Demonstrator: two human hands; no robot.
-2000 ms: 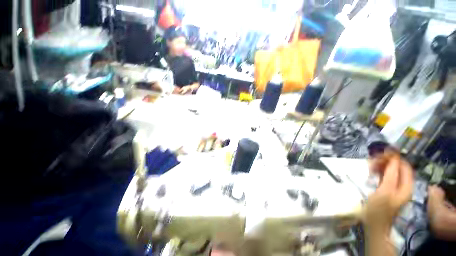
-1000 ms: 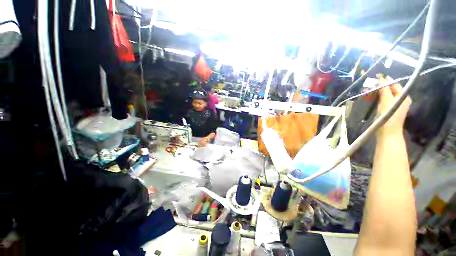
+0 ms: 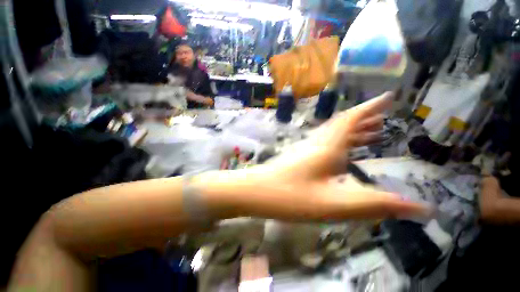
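Observation:
My left hand (image 3: 336,165) reaches across the middle of the view from the left, blurred. Its thumb and fingers are spread and it holds nothing I can see. A pale band is around the wrist. A beige sewing machine (image 3: 302,242) shows below the forearm, partly covered by it. A dark, flat thing (image 3: 413,245) lies right of the machine, below my fingers; blur hides what it is. I cannot make out my right hand. Dark blue cloth (image 3: 142,271) shows at the lower left.
Two dark thread cones (image 3: 286,108) stand behind my hand. An orange bag (image 3: 305,65) and a hanging white bag (image 3: 373,43) are beyond. A person (image 3: 191,77) sits across the tables. A bare forearm (image 3: 499,202) at the right edge seems another person's. Black cloth fills the left.
The raised arm at the right is gone from there. My left arm now stretches across from the left with an open hand. The view has tilted down and the sewing machine shows again.

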